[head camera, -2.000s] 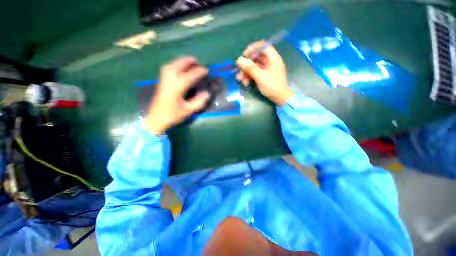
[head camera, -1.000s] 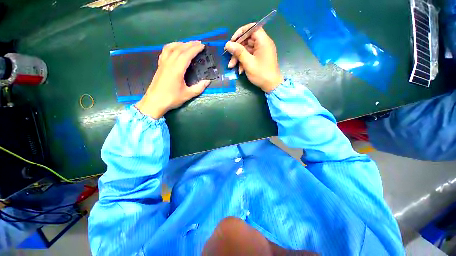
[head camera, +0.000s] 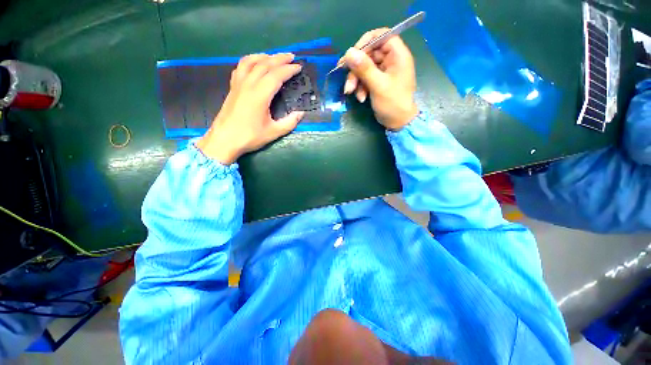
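Note:
My left hand (head camera: 250, 107) holds a black plastic housing (head camera: 298, 91) between thumb and fingers, over the right part of the adhesive sheet. The dark adhesive strips (head camera: 187, 98) show left of my hand, with blue backing film (head camera: 187, 63) along their edges. My right hand (head camera: 385, 75) holds metal tweezers (head camera: 392, 32) like a pen. The tips are just right of the housing, apart from it, above the blue film. Whether the tips grip anything is too small to tell. My left hand hides part of the strips.
Loose shiny blue film (head camera: 492, 71) lies to the right, with a black-and-white strip sheet (head camera: 594, 71) beyond it. A rubber band (head camera: 120, 135) and a red-and-white cylinder (head camera: 30, 85) are at left. Another person's blue sleeve (head camera: 578, 189) is at lower right.
Since one second ago, my right hand with the tweezers has moved slightly right, away from the housing. My left hand still holds the housing. The view has steadied since the blurred earliest frame.

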